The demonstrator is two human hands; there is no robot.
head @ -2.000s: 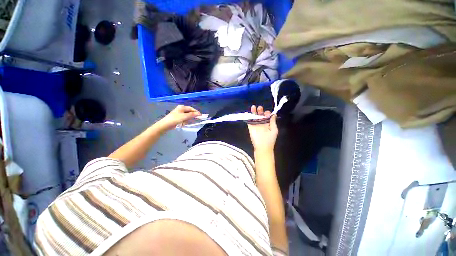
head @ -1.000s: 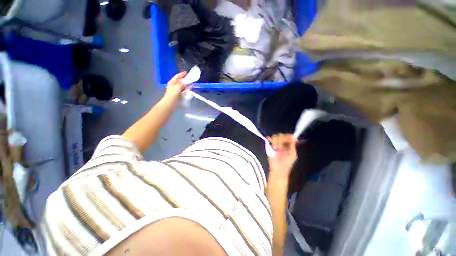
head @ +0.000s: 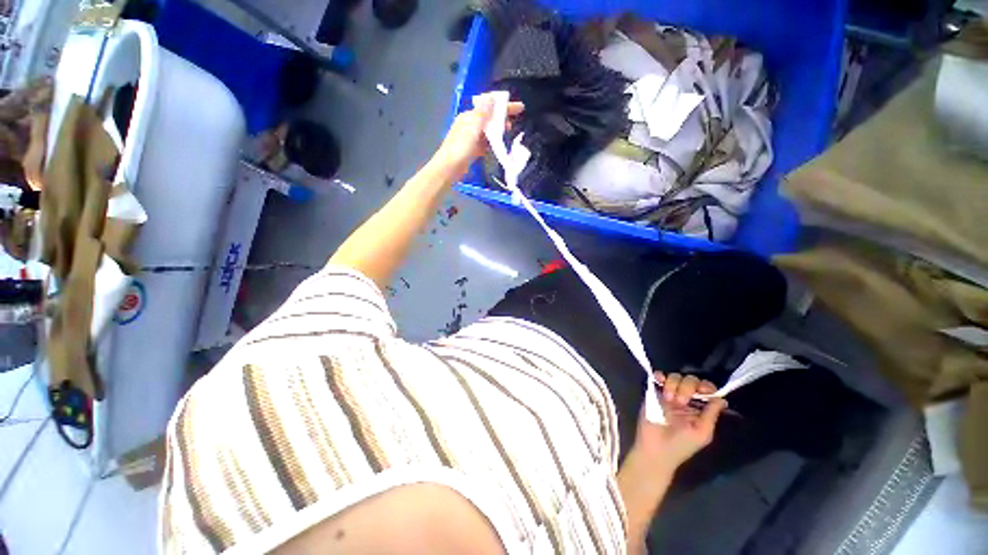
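A white fabric strip [head: 588, 284] is stretched diagonally between my two hands, above my dark-clothed legs. My left hand [head: 475, 132] holds its upper end over the near left edge of the blue bin. My right hand [head: 683, 411] grips the lower part near my lap, with a loose white tail [head: 758, 371] sticking out to the right. The strip has a small knot-like bump near my left hand.
The blue bin [head: 650, 229] holds a dark pleated heap [head: 558, 108] and pale rumpled bundled pieces [head: 693, 136]. Khaki panels [head: 899, 173] hang at the right table, above a ruler edge [head: 891, 493]. A white machine table [head: 179, 217] with brown cloth [head: 78, 239] stands left.
The strip has gone from nearly level to a long diagonal. My hands have moved farther apart, left up towards the bin, right down to the lap. The whole view has shifted and turned.
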